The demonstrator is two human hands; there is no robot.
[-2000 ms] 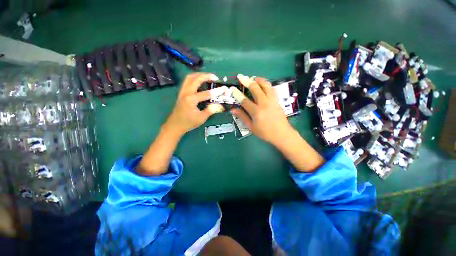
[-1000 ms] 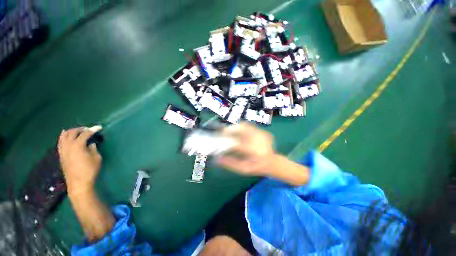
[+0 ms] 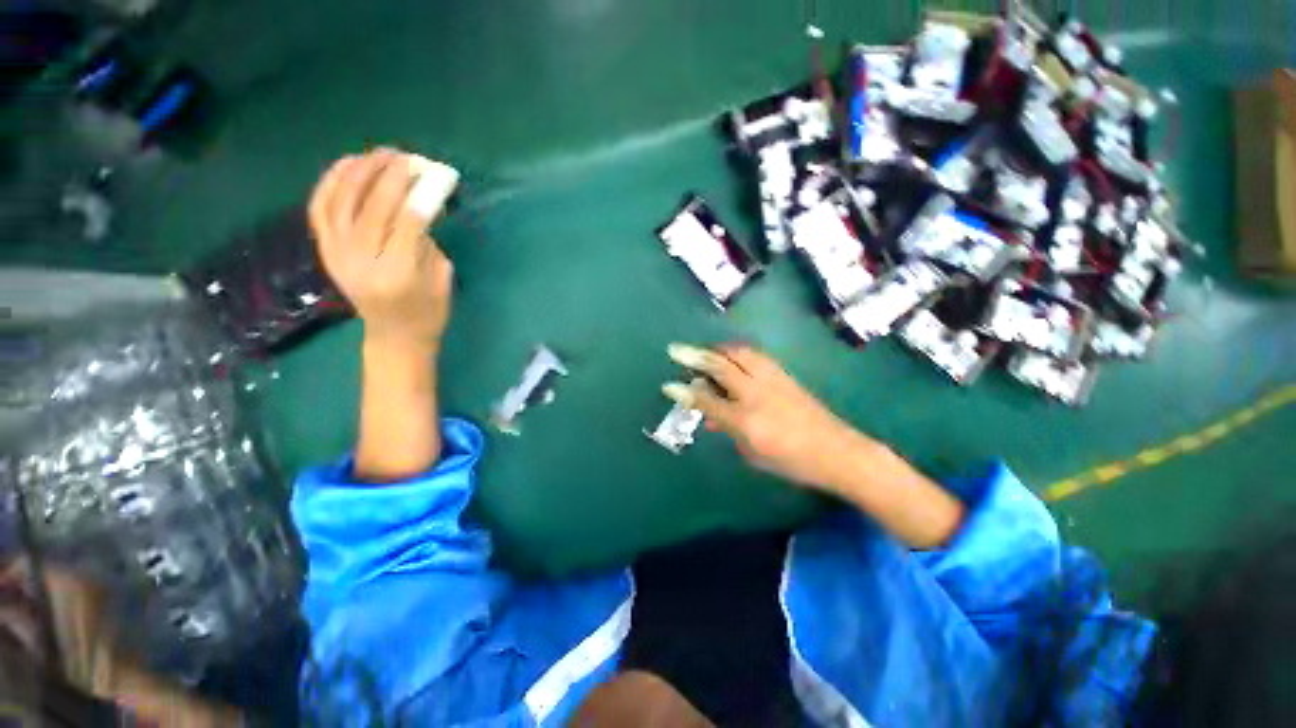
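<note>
My left hand, with pale covers on its fingertips, is over the right end of the row of black housings. Its fingers are bent, and whether they grip a housing is hidden. My right hand has its covered fingertips at a small white circuit board on the green surface. Whether it grips the board cannot be told. Another circuit board lies between my hands. One assembled unit lies apart, left of the large heap of assembled units.
A clear blister tray is at the left, below the housings. Dark parts with blue lie at the upper left. A brown cardboard box is at the right edge. A yellow line crosses the lower right.
The view has swung left. My right hand has let go of the blurred white-topped unit and is now at the loose circuit board. My left hand has stayed by the housings, with its fingers more bent.
</note>
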